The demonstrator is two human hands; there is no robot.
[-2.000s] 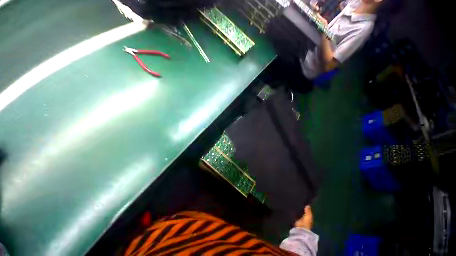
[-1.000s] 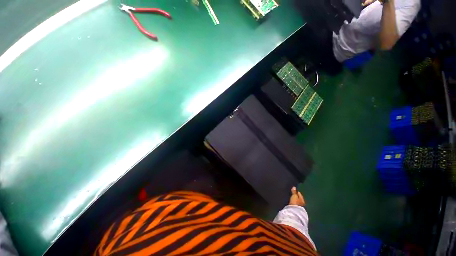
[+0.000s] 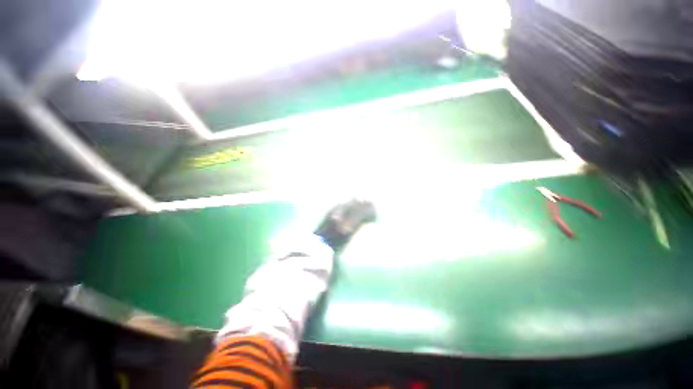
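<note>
My left hand (image 3: 347, 220) wears a dark glove with a blue band at the wrist. It is over the green bench (image 3: 205, 266), near the front rail of the conveyor belt (image 3: 494, 125). Blur and glare hide its fingers, so I cannot tell whether it holds anything. My right hand is out of the picture. A blurred populated board strip (image 3: 218, 158) with yellow parts lies on the belt at the left. Red-handled pliers (image 3: 562, 213) lie open on the bench at the right.
A tall stack of black trays (image 3: 593, 91) stands at the right rear. A thin pale strip (image 3: 653, 213) lies beside it. White rails (image 3: 365, 105) border the belt. A very bright lamp (image 3: 266, 34) glares above. The bench's front edge curves along the bottom.
The view has swung left from the floor side to the bench and belt. My left gloved hand has come into view; my right hand, at the dark trays before, has left it.
</note>
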